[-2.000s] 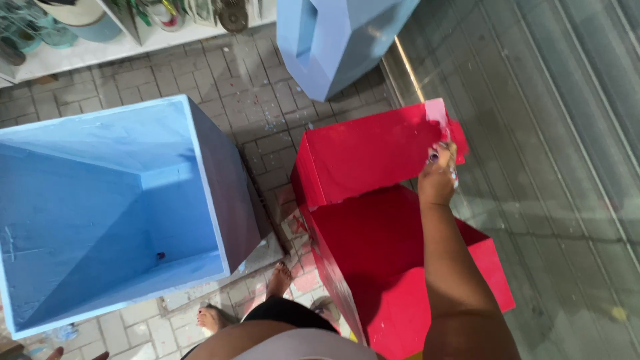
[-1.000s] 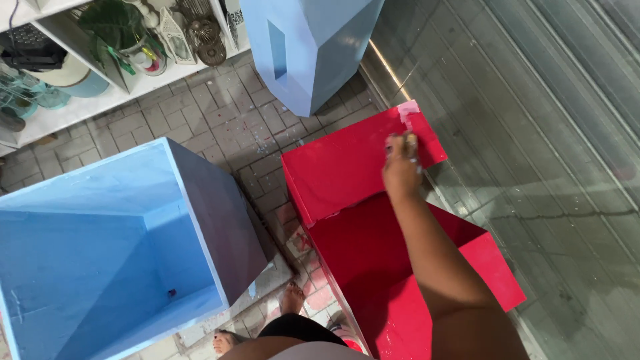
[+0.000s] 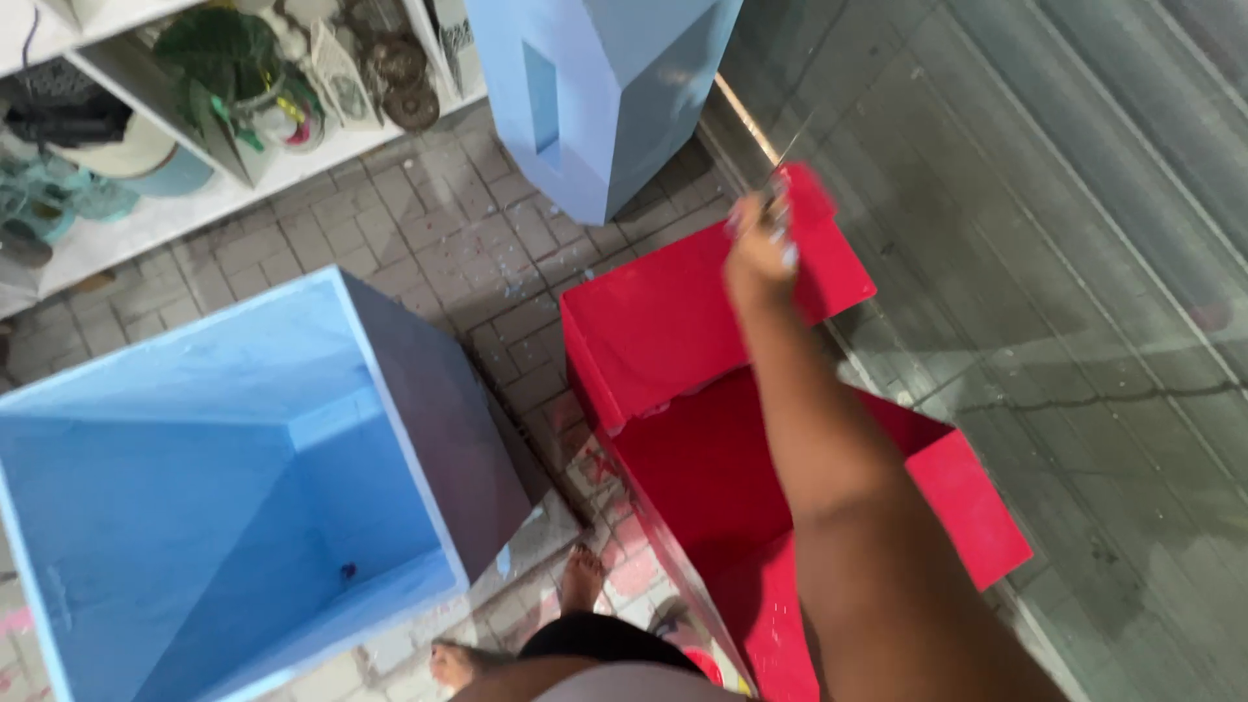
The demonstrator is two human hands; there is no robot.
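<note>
My right hand is closed around a handled tool, most of it hidden and blurred. Just beyond the fingers shows a red, blurred patch, perhaps the tool's paint-covered head. The hand is over the top panel of a large red box, near its far edge; whether the tool touches the panel I cannot tell. The box has an open, hollow middle and a wet-looking sheen. My left hand is out of view.
A large open blue box stands at the left. Beyond it is a tall faceted blue piece. White shelves hold jars and ornaments at the upper left. A grey ribbed metal shutter runs along the right. My bare feet are on paint-spotted paving.
My right hand has moved to the far edge of the red panel. The pinkish patch seen at that edge earlier now looks red. A bit of my left hand showed two seconds ago.
</note>
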